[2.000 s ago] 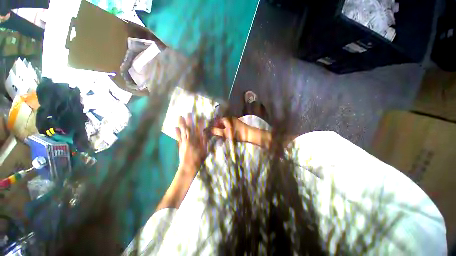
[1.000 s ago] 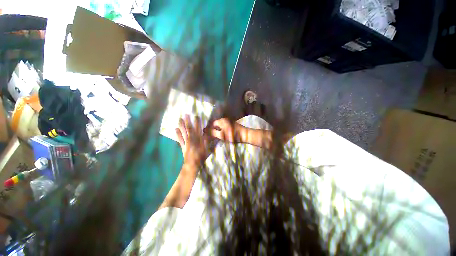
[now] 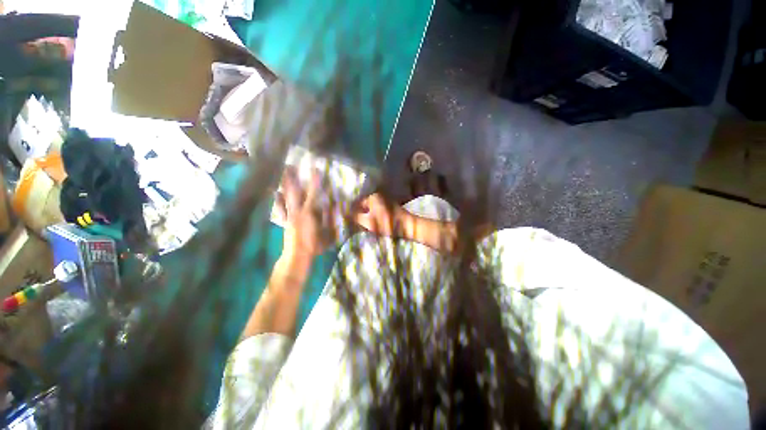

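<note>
A pale white product box lies at the near edge of the green table, partly hidden by my hands and by blurred dark strands of hair. My left hand lies on its left part with the fingers spread. My right hand is at its right edge with the fingers curled; whether it grips the box is hidden.
An open brown carton with whitish contents stands beyond the box. White slips, a black cloth heap and a blue printed box lie left. A black crate and large brown carton are right.
My left hand has moved up and left over the box, its forearm shifting left too. My right hand has barely moved.
</note>
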